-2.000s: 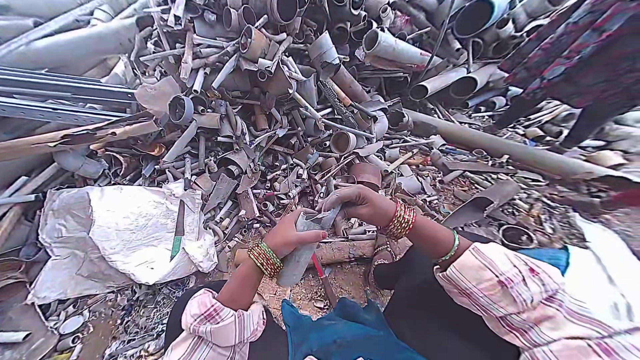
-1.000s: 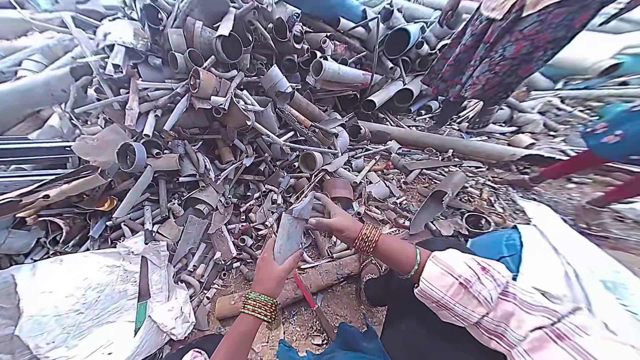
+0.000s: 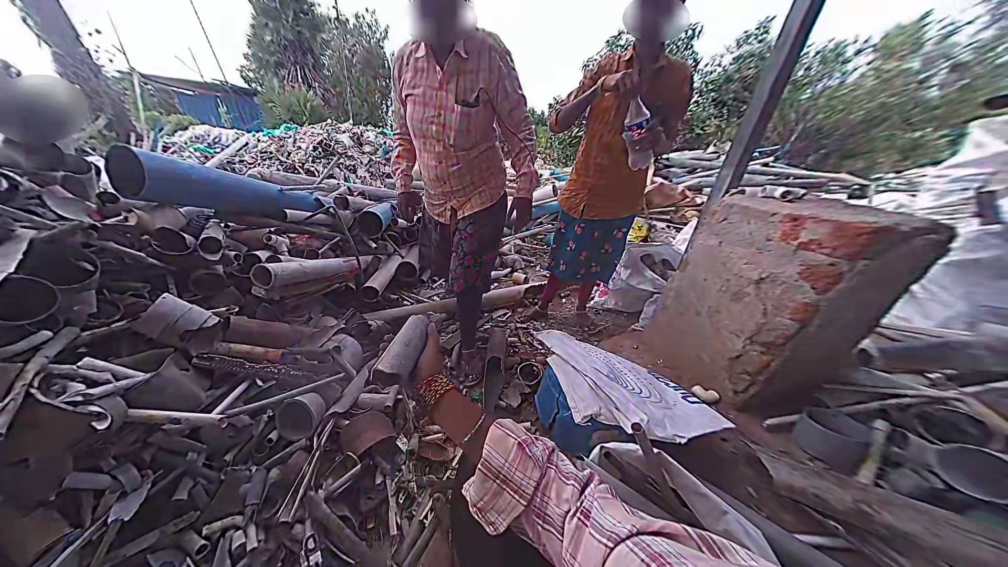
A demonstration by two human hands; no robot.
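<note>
My right hand (image 3: 429, 358), with bangles at the wrist and a checked pink sleeve, is shut on a short grey pipe piece (image 3: 402, 350) in the middle of the head view. The piece is held tilted above a heap of broken pipes (image 3: 236, 441). My left hand is outside the view. Beyond my right hand, a pale curved pipe piece (image 3: 494, 362) stands among the scraps, and a long pipe (image 3: 449, 305) lies across the ground.
Two people (image 3: 465, 134) (image 3: 614, 150) stand ahead, one holding a plastic bottle (image 3: 638, 130). A brick-and-mortar block (image 3: 787, 291) and a leaning post (image 3: 756, 102) are at the right. A white printed sack (image 3: 630, 390) lies over something blue. A large blue pipe (image 3: 213, 185) rests at the left.
The view has swung up and to the right. My left hand, on a grey piece earlier, is out of view. My right arm now reaches out with a grey pipe piece.
</note>
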